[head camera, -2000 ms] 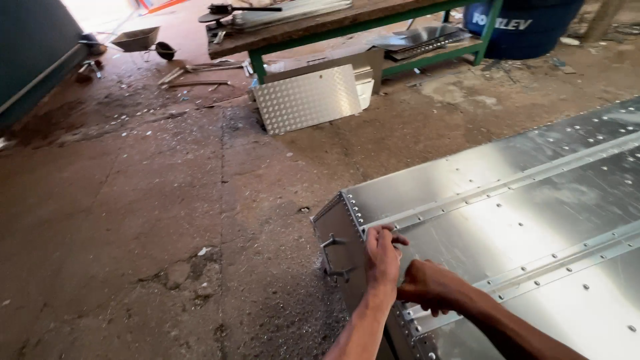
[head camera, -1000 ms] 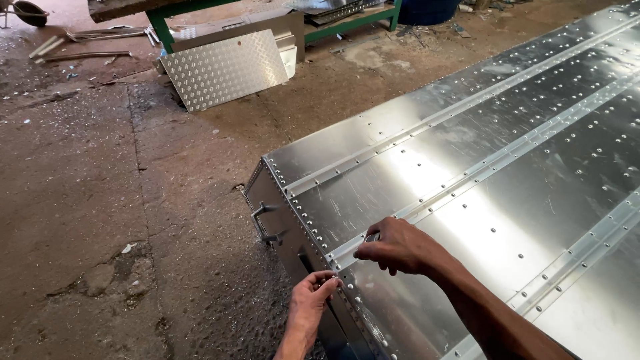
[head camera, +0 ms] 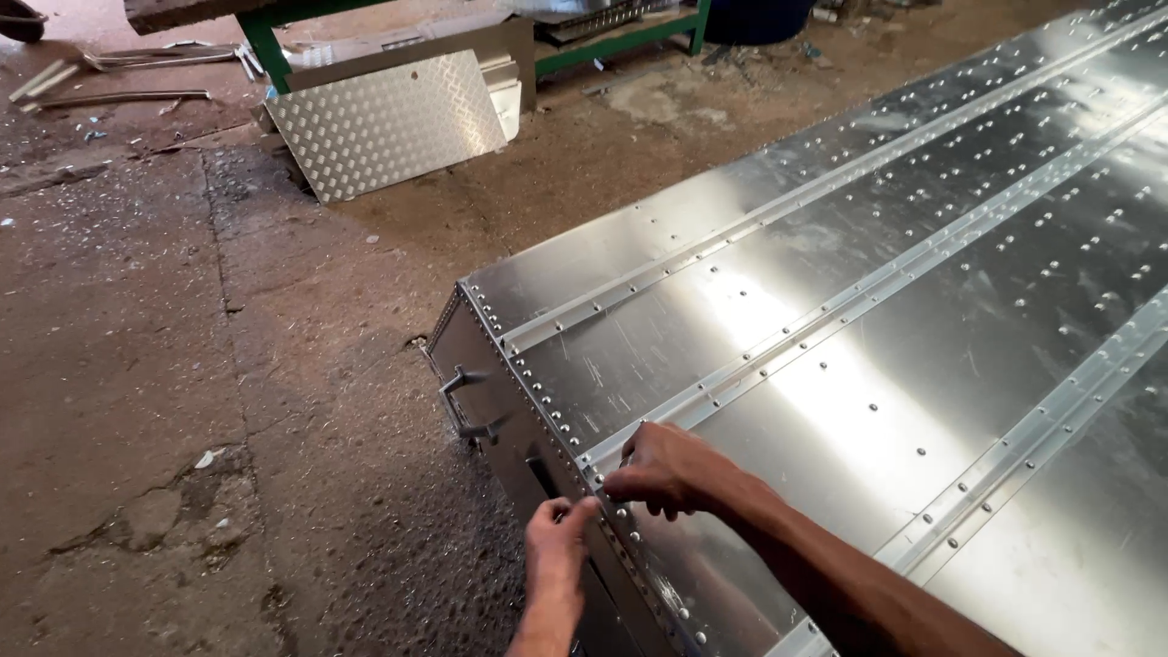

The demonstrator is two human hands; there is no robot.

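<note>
A large riveted sheet-metal structure (head camera: 876, 407) fills the right side, with raised metal ribs (head camera: 671, 415) running across its top. My left hand (head camera: 558, 538) is at the edge of its end panel, thumb and fingers pinched together; whether something small is between them cannot be told. Just above and to the right, my right hand (head camera: 662, 470) is curled over the end of a rib near the row of rivets. Its fingers hide what it may hold. A metal handle (head camera: 465, 406) sticks out of the end panel, left of both hands.
A checker-plate metal sheet (head camera: 392, 123) leans against a bench with green legs (head camera: 265, 50). Metal rods (head camera: 137, 95) lie on the rough concrete floor (head camera: 319, 383) at the upper left. A dark blue container (head camera: 757, 18) stands behind.
The view has shifted to the right over the structure since the earliest frame. My right hand has come down from above the rib to the edge, close to my left hand.
</note>
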